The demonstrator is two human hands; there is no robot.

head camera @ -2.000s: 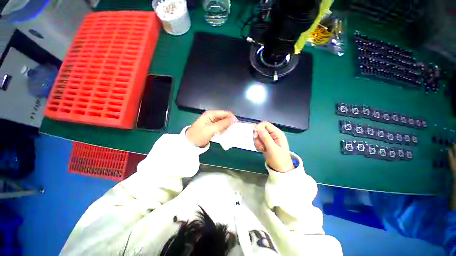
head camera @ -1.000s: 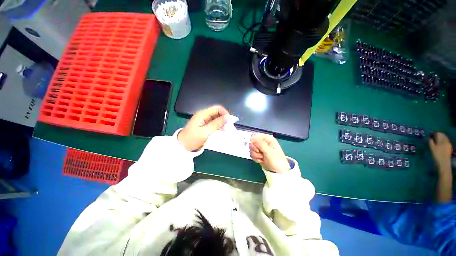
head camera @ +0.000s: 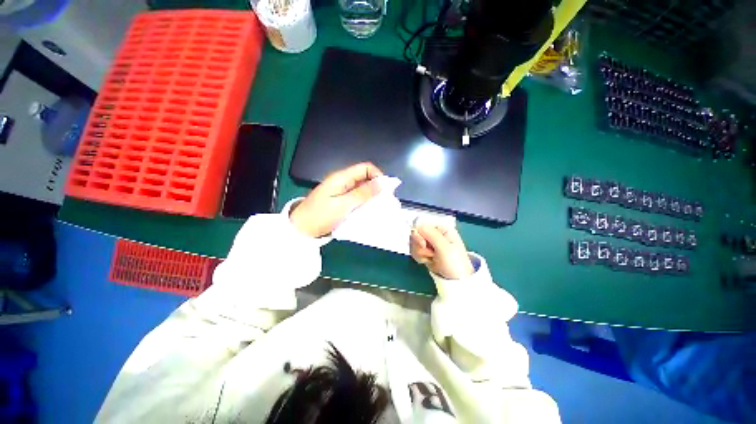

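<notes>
A white paper sheet (head camera: 377,225) is held between my two bare hands, above the front edge of the green bench and in front of the black microscope base plate (head camera: 365,108). My left hand (head camera: 338,201) grips its left part, with a corner of the sheet sticking up past the fingertips. My right hand (head camera: 441,247) is closed at the sheet's right end, fingers curled. Whether a small thing is also between my right fingertips is too small to tell.
The microscope (head camera: 489,50) with its ring light stands over the plate. A red slotted tray (head camera: 170,108) and a smartphone (head camera: 253,170) lie left. A tub of swabs (head camera: 288,25) and a bottle (head camera: 361,16) stand behind. Module rows (head camera: 634,224) lie right. A blue sleeve (head camera: 696,364) shows lower right.
My left hand has shifted slightly left and the sheet shows more widely between my hands. The other person's hand at the right edge, seen a second ago, is out of clear view.
</notes>
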